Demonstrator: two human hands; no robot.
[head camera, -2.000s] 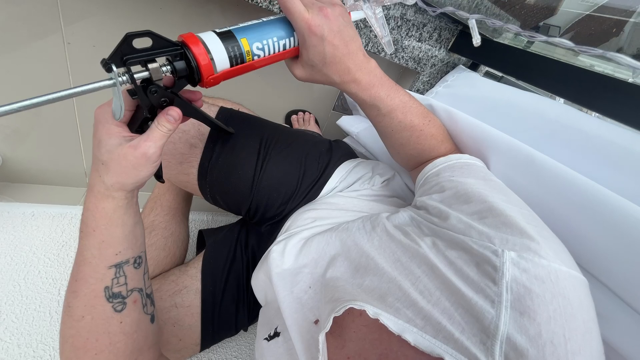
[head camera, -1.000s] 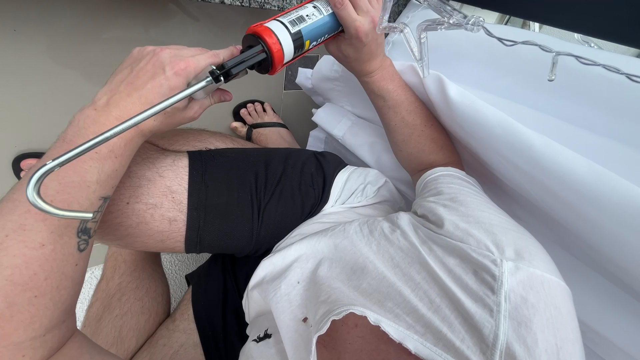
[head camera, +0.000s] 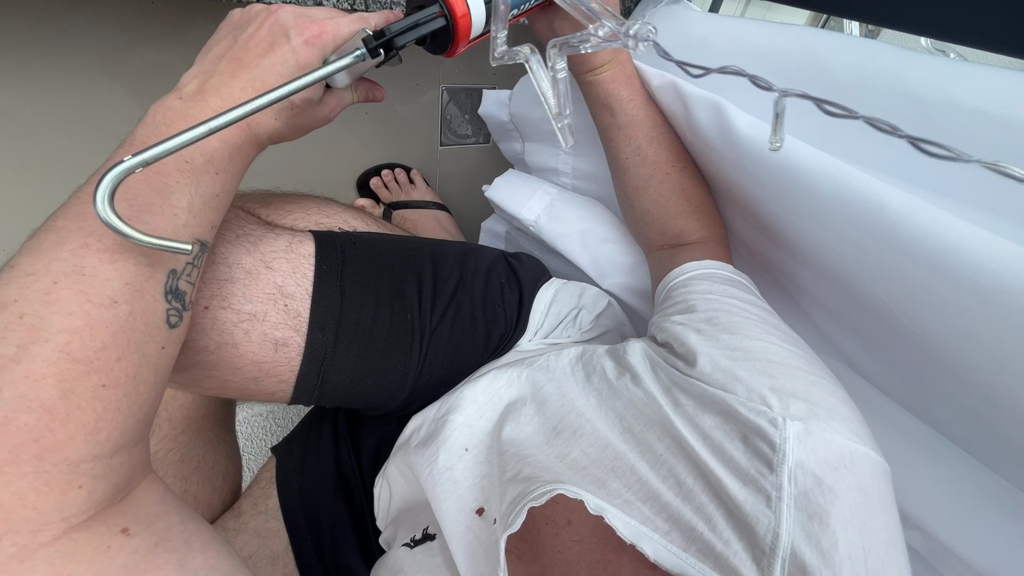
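Observation:
A caulking gun (head camera: 418, 29) with a red front ring crosses the top of the head view, holding a blue-and-white sealant cartridge (head camera: 524, 10). Around its handle, my left hand (head camera: 272, 68) is closed, thumb below. The gun's steel rod (head camera: 240, 104) runs down-left past my left wrist and ends in a hook over the tattooed forearm. My right hand (head camera: 552, 30) is at the cartridge's forward part, cut off by the top edge and partly covered by a clear plastic star light (head camera: 563, 128). The cartridge's nozzle is out of view.
White fabric (head camera: 864, 264) hangs in folds along the right side, beside my right arm. A twisted light cable (head camera: 800, 108) crosses in front of it from the star. A square floor drain (head camera: 466, 116) lies in the tiles near my foot in a black flip-flop (head camera: 412, 200).
The caulking gun has turned from side-on with its trigger visible, so its hooked rod now slants down-left. My left hand has turned with it, the back of the hand now showing. The view has shifted.

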